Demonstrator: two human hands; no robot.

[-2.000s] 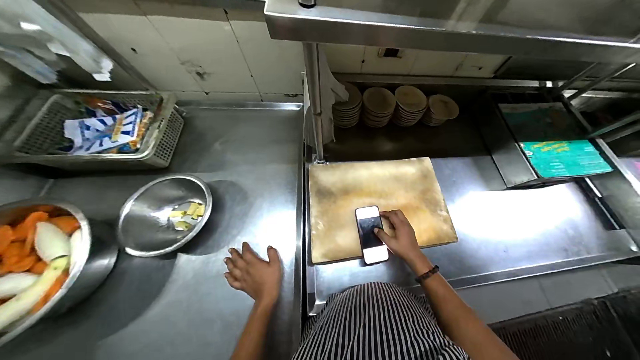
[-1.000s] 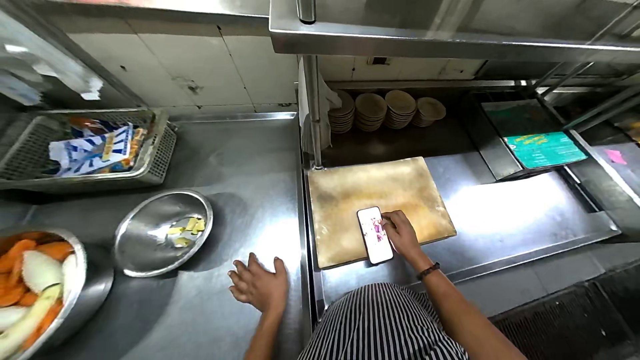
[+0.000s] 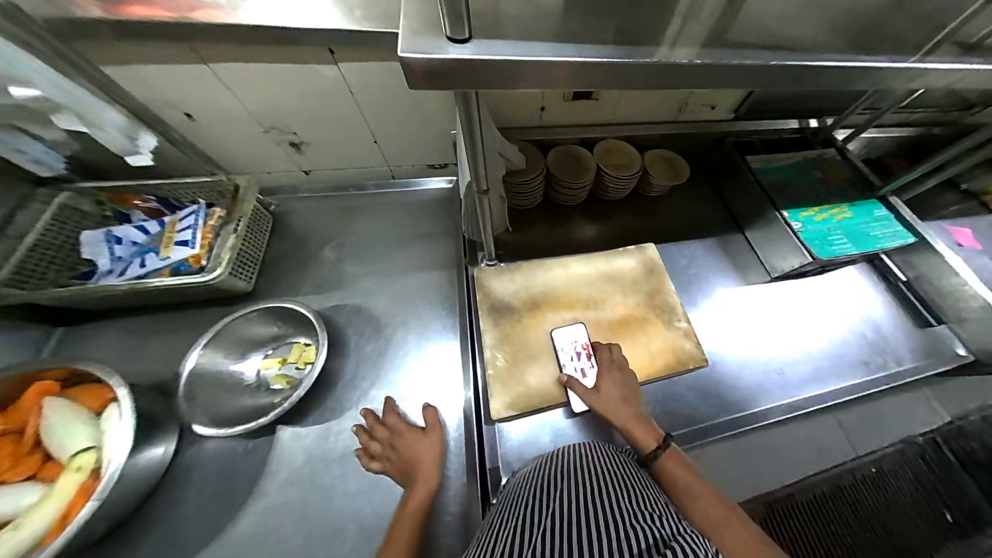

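Note:
My right hand point(image 3: 612, 387) holds a smartphone point(image 3: 575, 364) with a lit screen, thumb at its lower left edge, over the near edge of a worn, browned cutting board point(image 3: 573, 294). My left hand point(image 3: 404, 446) rests palm down, fingers spread and holding nothing, on the stainless steel counter point(image 3: 364, 279). Left of it is a metal bowl point(image 3: 225, 380) with several pale yellow pieces point(image 3: 298, 354) inside. Farther left, a larger steel pot point(image 3: 155, 449) holds orange carrots point(image 3: 27, 407) and peeled white vegetables point(image 3: 70, 426).
A plastic crate point(image 3: 252, 240) with printed packets stands at the back left. Stacked plates point(image 3: 572, 167) sit behind the board, near a hanging cloth point(image 3: 469, 186) and an upright post point(image 3: 474, 155). A metal shelf point(image 3: 659, 74) overhangs the back. A green card point(image 3: 849, 229) lies on a box at right.
The phone's screen has gone from dark to lit. My right thumb has moved from over the screen to the phone's edge. My left hand stays spread on the counter.

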